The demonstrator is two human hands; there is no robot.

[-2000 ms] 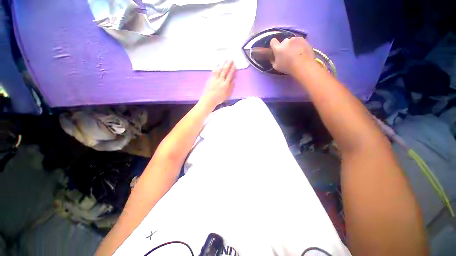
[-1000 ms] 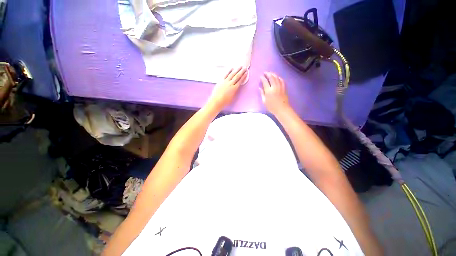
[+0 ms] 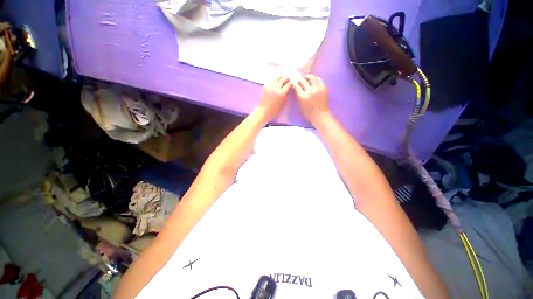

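Observation:
A white garment piece (image 3: pixel 251 47) lies on the purple pressing table cover (image 3: pixel 123 52), crumpled at its far left part and flat nearer me. My left hand (image 3: pixel 276 96) and my right hand (image 3: pixel 310 96) are side by side at its near right corner, fingertips pinching the cloth edge between them. The electric iron (image 3: pixel 380 51) stands to the right of the cloth, untouched, its brown handle towards the cord.
A black rest pad (image 3: pixel 454 61) lies right of the iron. The iron cord (image 3: pixel 429 178) hangs over the table's right front edge. Heaps of cloth (image 3: pixel 131 114) lie below the table at left. Another purple-covered table (image 3: pixel 36 35) is at the far left.
My right hand let go of the iron, then moved left to the cloth corner beside my left hand. The corner is now pinched by both hands. The view has shifted somewhat.

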